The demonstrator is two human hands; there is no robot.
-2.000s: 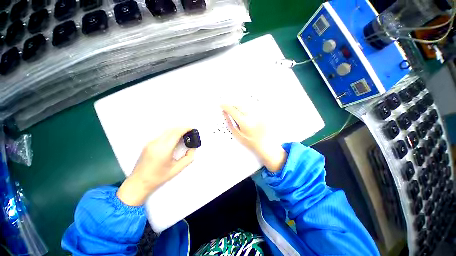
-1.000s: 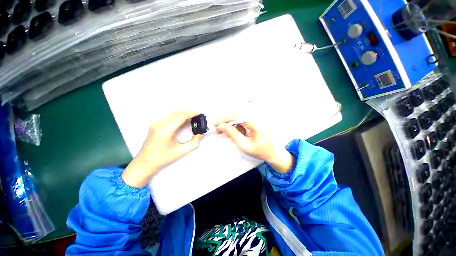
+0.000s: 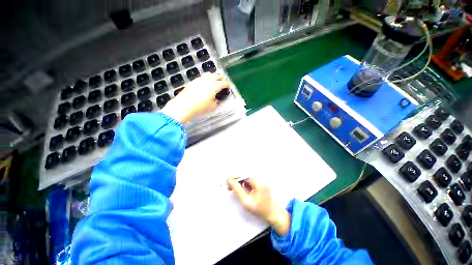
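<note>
My left hand (image 3: 199,96) is over the right front corner of the upper blister tray (image 3: 45,173), its fingers on a black housing (image 3: 222,94). My right hand (image 3: 252,196) is above the white work board (image 3: 269,150), fingers curled around a thin pale tool (image 3: 242,179) whose type I cannot tell. A few tiny dark specks show on the board by the right fingertips. Rows of black housings sit in the tray pockets.
A blue control box (image 3: 336,108) stands beyond the board at the right, with a clear jar (image 3: 380,59) on top. Another tray of housings (image 3: 427,158) is at the right. A white tube (image 3: 299,122) runs from the box to the board.
The view has lifted toward the back of the bench. My left hand has moved from over the board to the tray stack with the housing. My right hand stays over the board.
</note>
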